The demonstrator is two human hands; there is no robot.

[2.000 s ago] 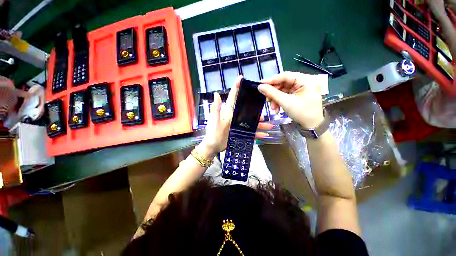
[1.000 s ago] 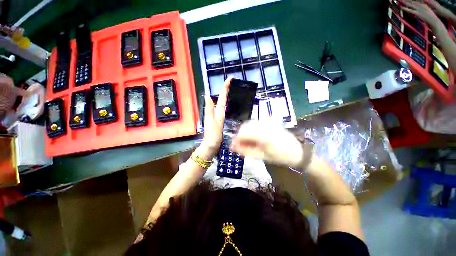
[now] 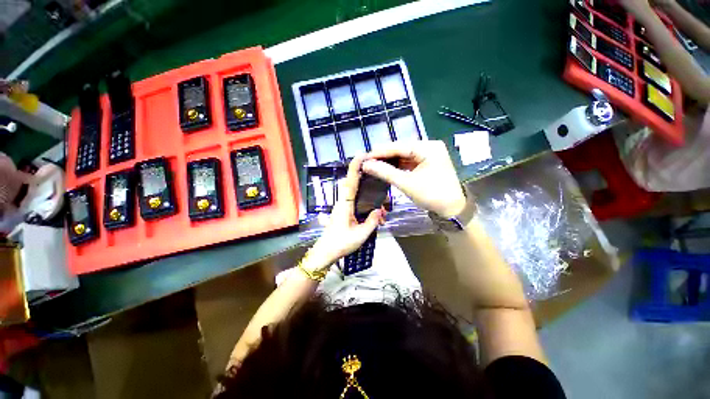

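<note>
An open black flip phone (image 3: 361,255) is held above the lap, its keypad half pointing down toward the wearer. My left hand (image 3: 342,234) is closed around its left side, with the thumb across the middle. My right hand (image 3: 420,181) is at the top of the screen half (image 3: 371,195), fingers bent over its upper edge. The fingers cover much of the screen half, and I cannot tell whether the right fingertips pinch a film. A blister tray (image 3: 304,97) with dark-framed lens pieces lies just beyond the hands.
A red foam tray (image 3: 210,142) with closed and open phones is at left. Tweezers (image 3: 465,119), a black clip (image 3: 495,113), a white paper square (image 3: 472,146) and a white device (image 3: 570,128) are at right. Clear plastic waste (image 3: 523,234) is below. Another person's arm (image 3: 677,47) is above a second red tray (image 3: 592,80).
My right hand has moved from over the keypad up to the top of the screen half. My left thumb has come across the phone. The view has shifted slightly, so the trays appear lower.
</note>
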